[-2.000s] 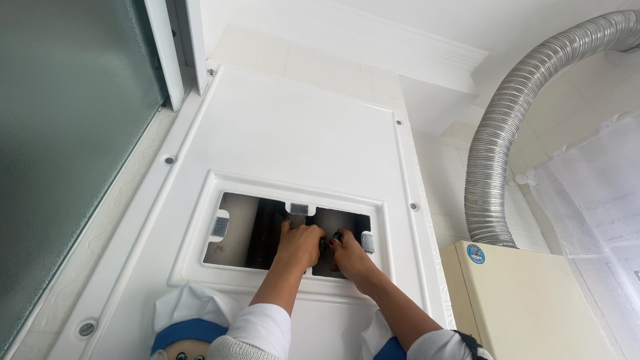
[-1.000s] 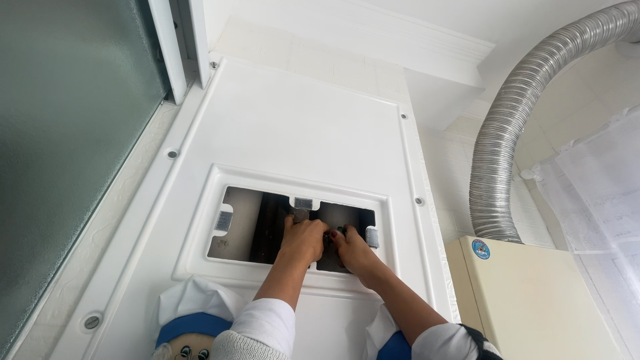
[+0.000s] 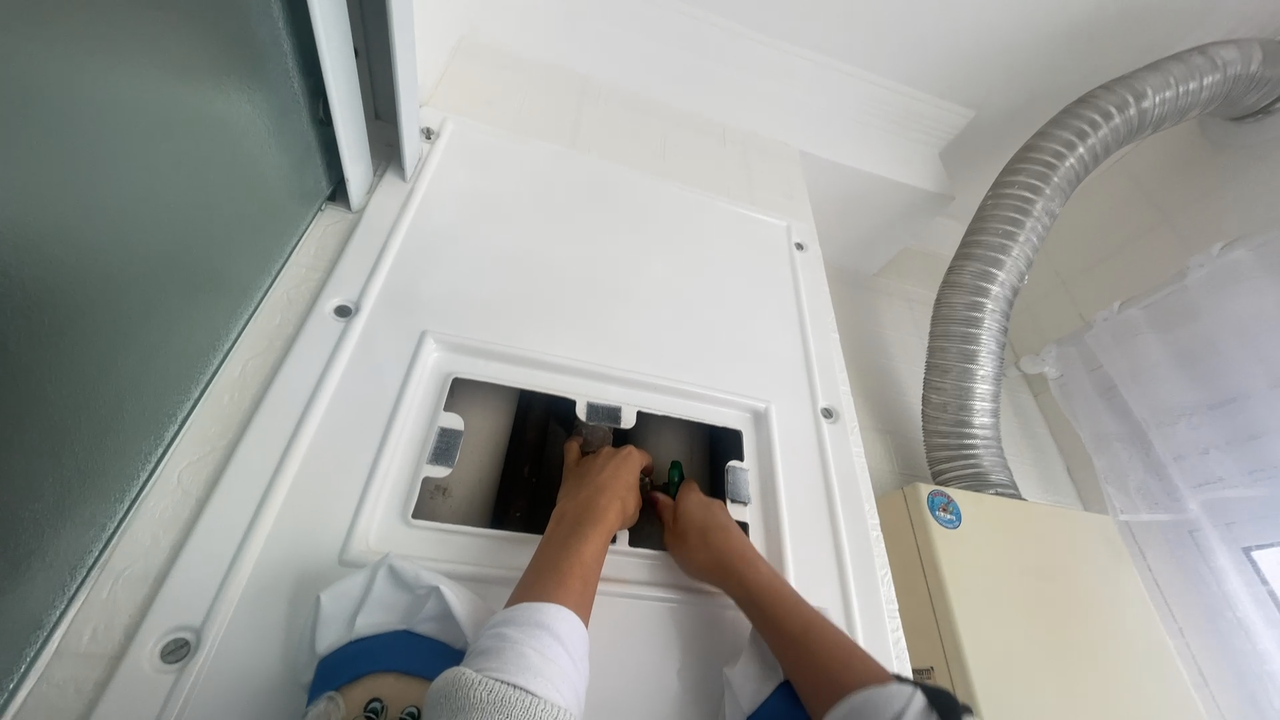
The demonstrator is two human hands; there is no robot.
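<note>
Both hands reach into a rectangular opening in a white molded panel (image 3: pixel 590 270). My left hand (image 3: pixel 603 487) is closed around a dull, rounded metal fitting (image 3: pixel 593 436) just below the opening's top tab; its fingertips are partly hidden. Close by on the right, my right hand (image 3: pixel 695 525) is curled at a small valve-like part with a green handle (image 3: pixel 676 474), thumb and fingers around its lower end. Behind the hands the cavity is dark, with a light pipe or wall surface at its left.
Grey fastener pads (image 3: pixel 445 446) sit on tabs around the opening. Chef-hatted figures (image 3: pixel 388 655) are at the panel's lower part. Frosted glass (image 3: pixel 130 250) stands at left. A cream boiler-like cabinet (image 3: pixel 1050 600) with a flexible silver duct (image 3: pixel 975 300) is at right, beside a sheer curtain (image 3: pixel 1180 400).
My right hand has shifted slightly down and right from my left hand, and a green handle now shows beside its fingers. The left hand stays at the metal fitting.
</note>
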